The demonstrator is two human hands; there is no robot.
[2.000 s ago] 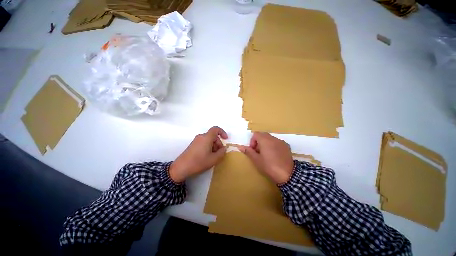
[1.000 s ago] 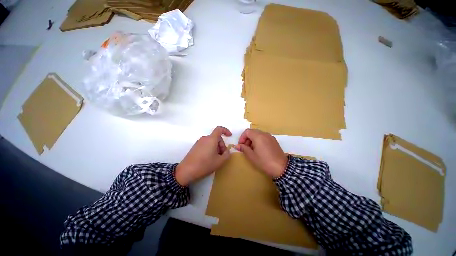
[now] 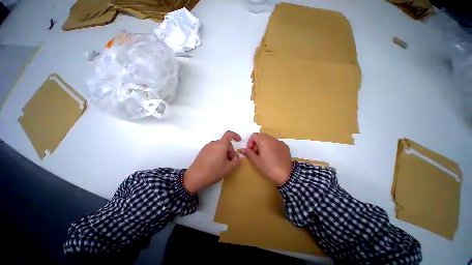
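Observation:
A brown kraft blank (image 3: pixel 259 207) lies flat at the table's near edge, its notched lower left corner showing. My left hand (image 3: pixel 211 161) is at the blank's upper left corner, thumb and fingers pinching that corner, index finger raised. My right hand (image 3: pixel 269 155) is just beside it, fingertips pinched together at the same corner; my right forearm covers the blank's right part. Whether a thin white strip is between my right fingertips is too small to tell. Beyond my hands lies a stack of kraft blanks (image 3: pixel 310 98) with ragged left edges.
Piles of kraft pieces with a white line lie at left (image 3: pixel 52 116) and right (image 3: pixel 427 191). A clear plastic bag (image 3: pixel 132 75) and crumpled white paper (image 3: pixel 178 31) stand upper left. More kraft (image 3: pixel 90 14) lies far left. A small grey block (image 3: pixel 399 42) is upper right.
My right hand has shifted slightly left, closer to my left hand at the blank's corner. The white strip seen between my fingers two seconds ago no longer shows clearly.

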